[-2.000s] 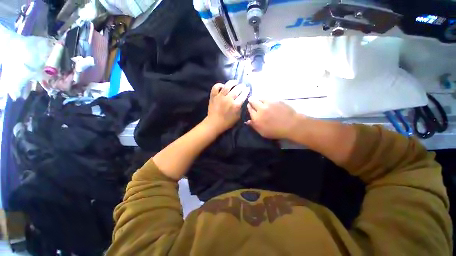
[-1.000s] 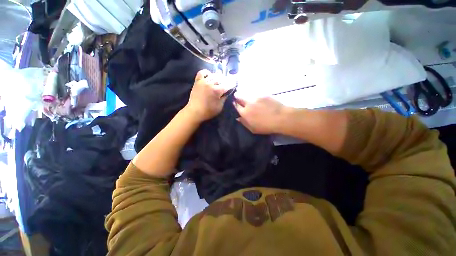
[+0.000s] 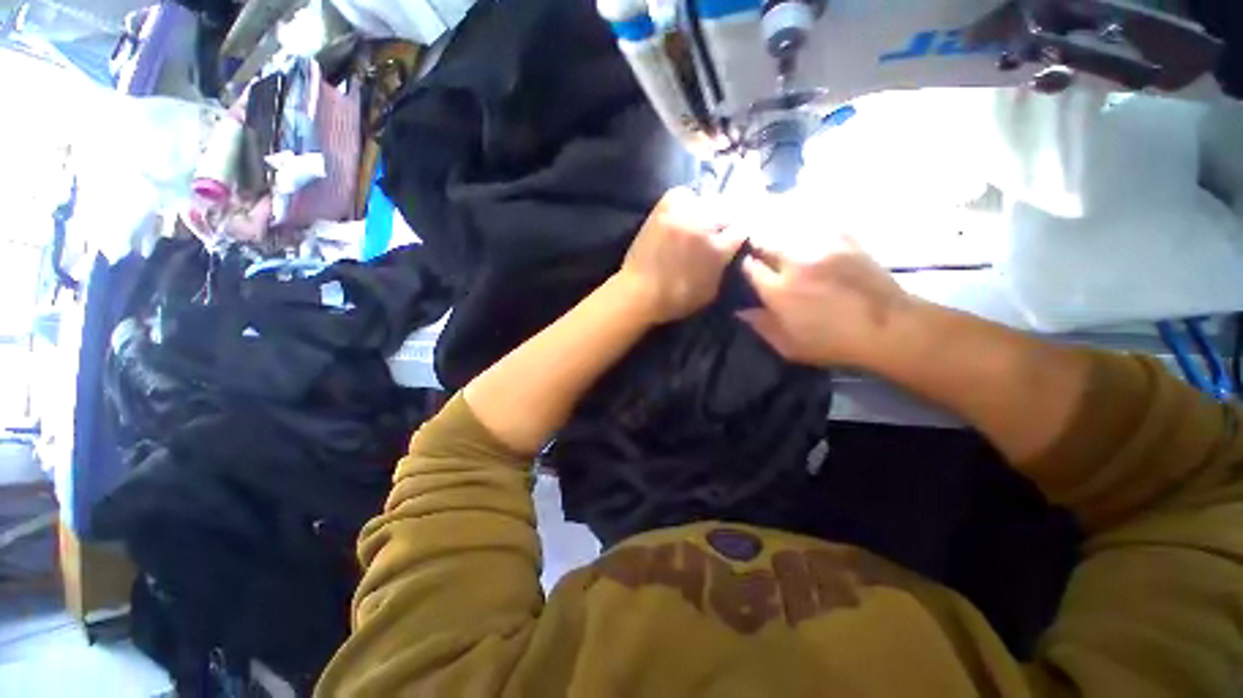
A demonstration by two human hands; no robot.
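Observation:
A large black garment piece point(image 3: 545, 191) lies left of the needle and hangs over the table's front edge towards my lap. My left hand point(image 3: 682, 256) pinches its edge just in front of the presser foot point(image 3: 736, 171). My right hand point(image 3: 822, 303) pinches the same black edge close beside, fingertips nearly touching my left hand's. The lamp's glare washes out the needle area, so the needle and the fingertips' exact hold are hard to see. The white sewing machine head point(image 3: 886, 55) stands above and to the right.
A white sheet point(image 3: 1118, 246) lies under the machine arm at right. Blue-handled snips point(image 3: 1194, 357) lie at the right, partly cut off by my sleeve. A black garment pile point(image 3: 246, 436) is heaped at left. A pink-and-white thread spool point(image 3: 214, 177) and scraps are at upper left.
The view has shifted, so the machine and table sit further right than a second ago. Both hands remain at the black edge near the presser foot. The black scissors are out of view.

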